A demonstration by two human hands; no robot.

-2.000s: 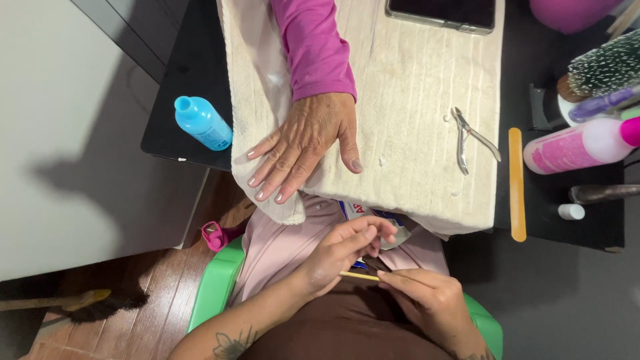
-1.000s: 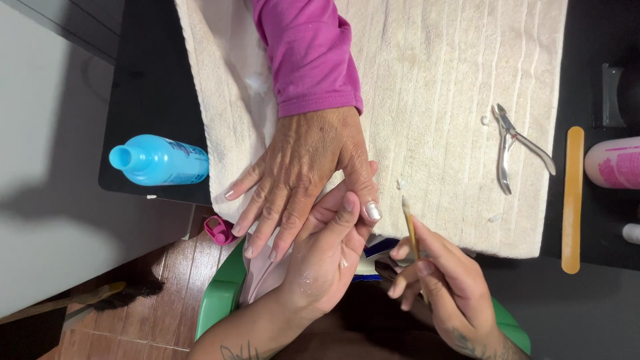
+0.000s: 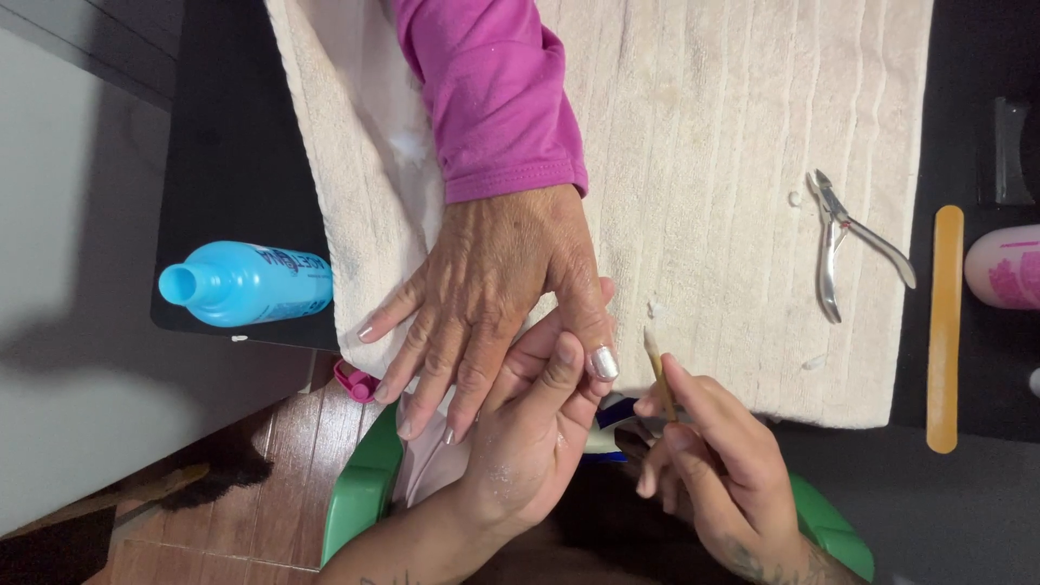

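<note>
My left hand (image 3: 528, 431) holds the thumb of another person's hand (image 3: 504, 284), which wears a magenta sleeve (image 3: 504, 106). That thumb's nail has silvery polish. In my right hand (image 3: 723, 471) is a thin wooden stick (image 3: 662, 382) with a white, cotton-like tip, pointing up just right of the thumb. Near the tip, a small white tuft (image 3: 656, 309) lies on the cream towel (image 3: 691, 162). Metal cuticle nippers (image 3: 837, 227) rest on the towel at the right, their handles spread.
An uncapped blue acetone bottle (image 3: 252, 283) stands at the left on the black table (image 3: 227, 122). Right of the towel lie an orange nail file (image 3: 944, 325) and a pink-and-white bottle (image 3: 1011, 266). A green chair (image 3: 361, 487) surrounds my lap; a brush (image 3: 211, 483) is at lower left.
Two seconds ago both my hands were together over my lap with the stick; my left hand has since moved up and taken the other person's thumb. My right hand has brought the stick beside it.
</note>
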